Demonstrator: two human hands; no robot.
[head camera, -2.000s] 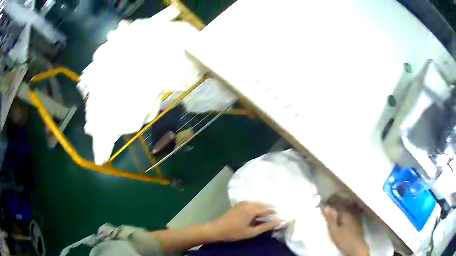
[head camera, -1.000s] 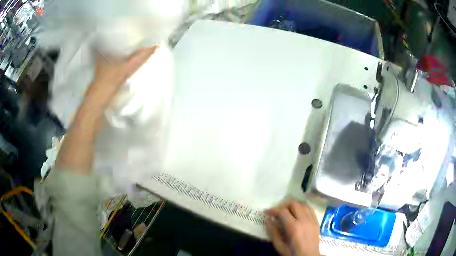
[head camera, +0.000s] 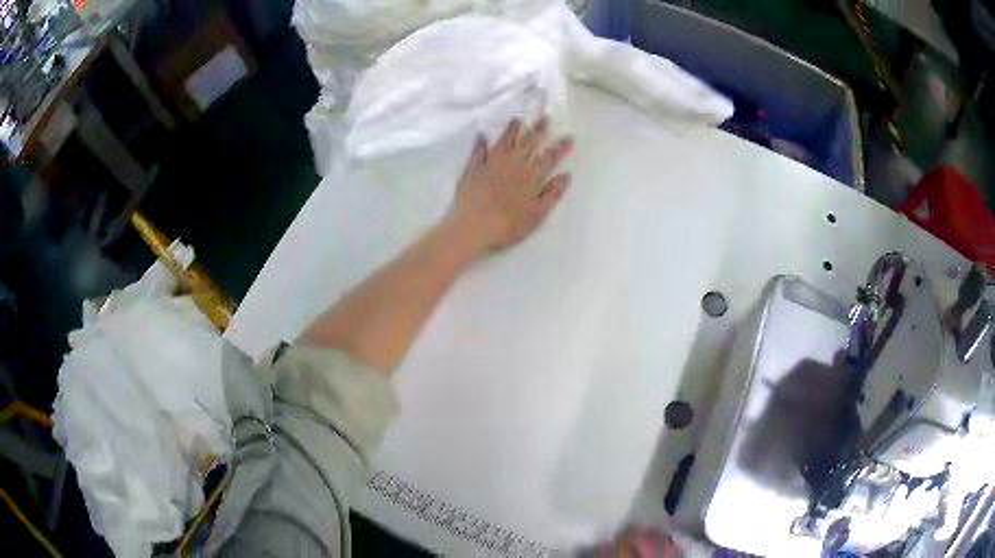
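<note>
My left hand lies with its fingers spread at the near edge of the white garments, which are piled at the far end of the white machine table. It grips nothing that I can see. My right hand is cut off by the bottom edge of the picture and blurred, so its fingers cannot be made out well. The sewing machine, with its shiny metal plate, stands at the right of the table.
More white fabric hangs over a yellow rack at the left of the table. A large bin stands behind the table's far edge. A red object is at the far right. Ruler markings run along the front edge.
My left hand has moved from the left side to the far end of the table, and the white garments now lie there. The view has shifted, and my right hand is mostly out of it.
</note>
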